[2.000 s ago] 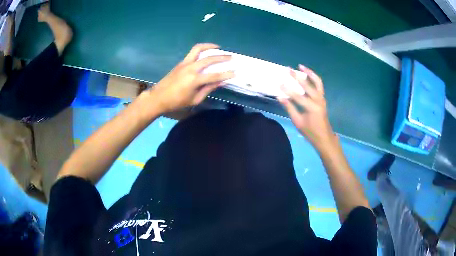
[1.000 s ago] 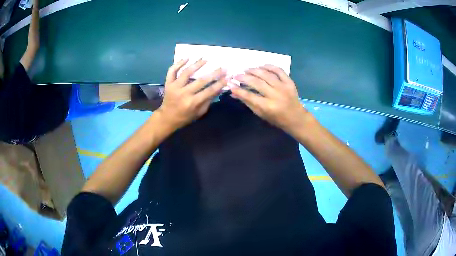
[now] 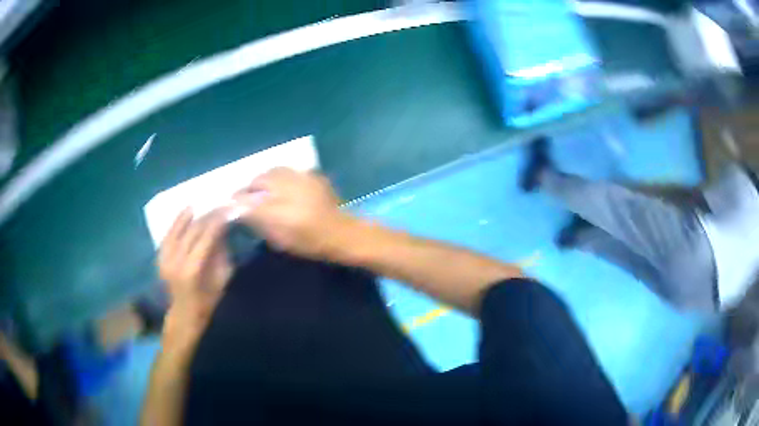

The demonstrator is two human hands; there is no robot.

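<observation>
A long white box [image 3: 237,175] lies on the green bench top near its front edge, just in front of me. My left hand [image 3: 195,258] is at the box's near side towards its left part, fingers on it. My right hand [image 3: 291,208] is on the near side of the box further right, with its fingertips close to my left fingers. A small whitish bit shows at my right fingertips. The hands hide the near side of the box, and the picture is blurred.
A blue weighing scale [image 3: 541,66] stands on the bench at the upper right. A small white scrap [image 3: 145,150] lies beyond the box. A white rail [image 3: 250,62] runs along the bench. A person in grey trousers [image 3: 616,225] is at the right. Blue floor shows below the bench.
The view has turned to the right, so the box and hands now show further left and the scale nearer the middle. Both hands have stayed at the near side of the box since one second ago.
</observation>
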